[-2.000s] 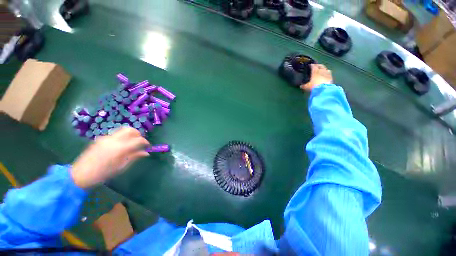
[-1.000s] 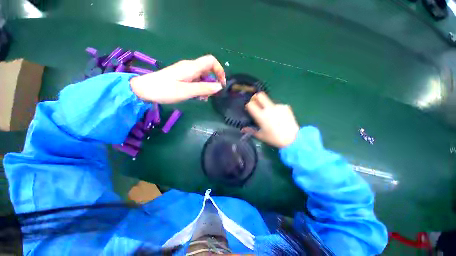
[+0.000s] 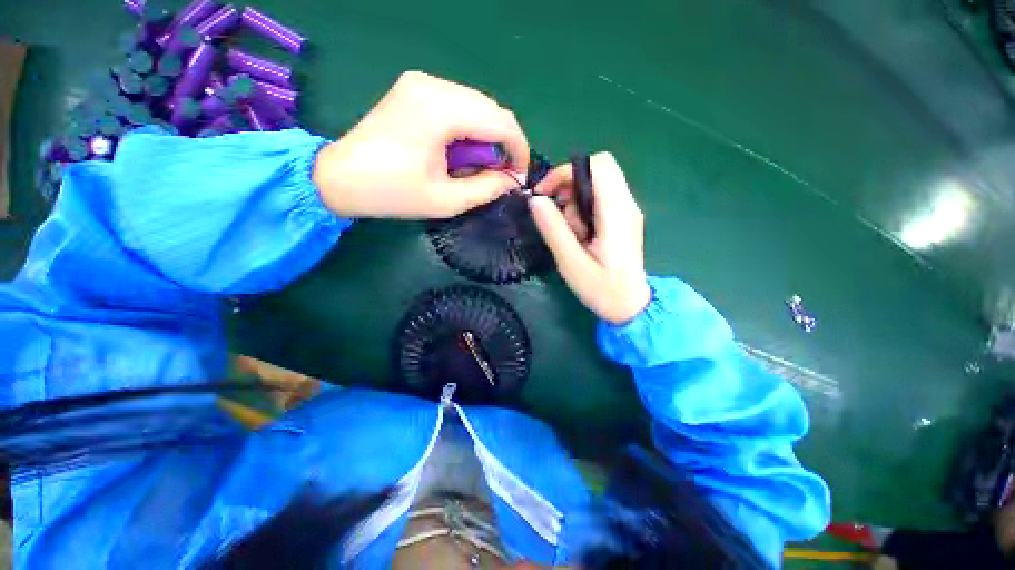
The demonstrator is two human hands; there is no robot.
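My left hand [image 3: 429, 150] holds a purple cylinder [image 3: 475, 156] in its curled fingers, with thin wires at its right end. My right hand [image 3: 595, 234] holds a slim black stick [image 3: 583, 195], and its thumb and index fingertips pinch at the wires, almost touching my left fingertips. Both hands are over a round black finned housing [image 3: 490, 243], whose upper part and middle they hide. A second black finned housing [image 3: 429, 340] lies nearer to me, with a small yellow-brown piece [image 3: 479, 357] in its middle.
A pile of purple cylinders [image 3: 195, 78] with grey-blue ends lies at the upper left. A small silvery piece [image 3: 800, 314] lies at the right. Brown cardboard [image 3: 11, 123] shows at the left edge. Dark objects [image 3: 994, 457] are at the right edge.
The right hand has come from a far housing to the middle, where that housing now lies. The left hand has lifted a purple cylinder from the pile to it. The view has shifted.
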